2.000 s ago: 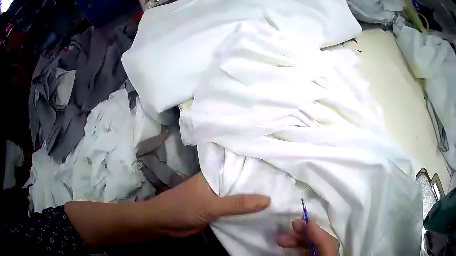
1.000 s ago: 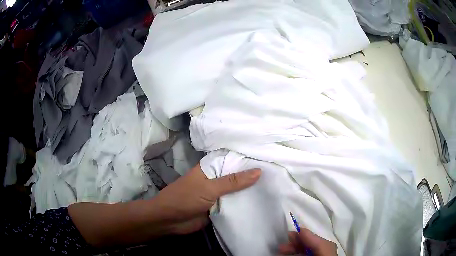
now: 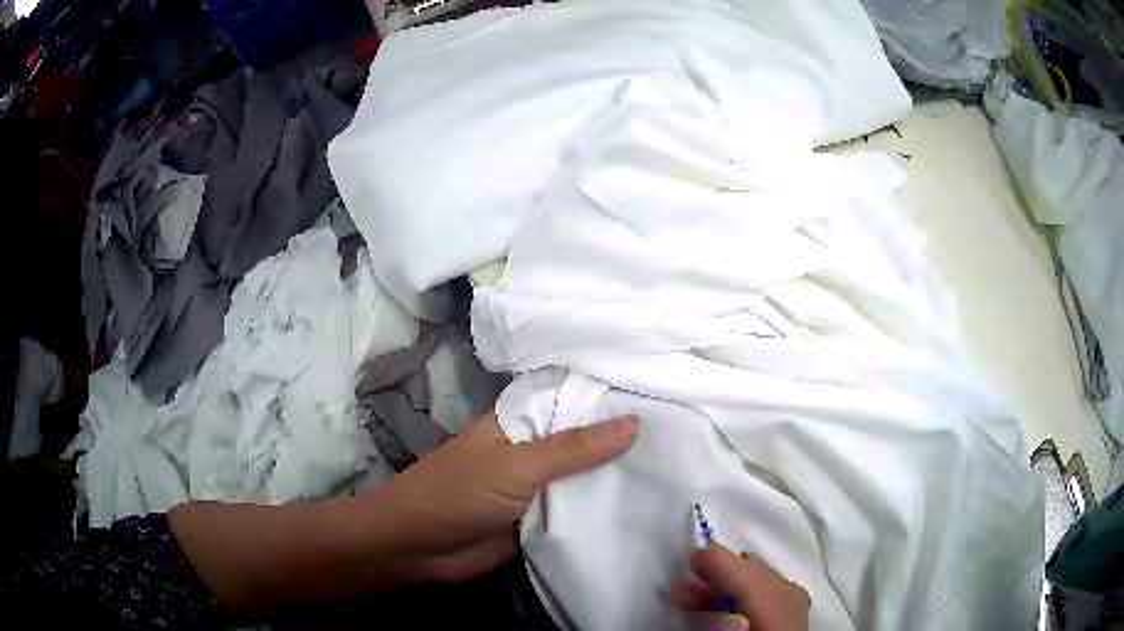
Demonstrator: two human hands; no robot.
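Note:
White fabric [image 3: 740, 284] lies in large soft folds over the table and hangs toward me at the bottom. My left hand [image 3: 530, 475] holds the fabric's left edge, thumb on top and pointing right, fingers hidden under the cloth. My right hand [image 3: 752, 592], partly cut off by the bottom edge, holds a slim blue tool [image 3: 704, 528]. The tool's thin tip points up and away, at or just above the cloth; I cannot tell whether it touches.
A heap of dark grey [image 3: 265, 173] and white scraps [image 3: 277, 382] lies at left. The cream table surface [image 3: 986, 234] shows at right. More white fabric [image 3: 1072, 185] lies at far right. A green cover [image 3: 1091, 542] and a metal-framed piece [image 3: 1056, 499] are at lower right.
My right hand and the blue tool have moved a little left. My left hand has moved up slightly with the cloth edge. The view has shifted slightly.

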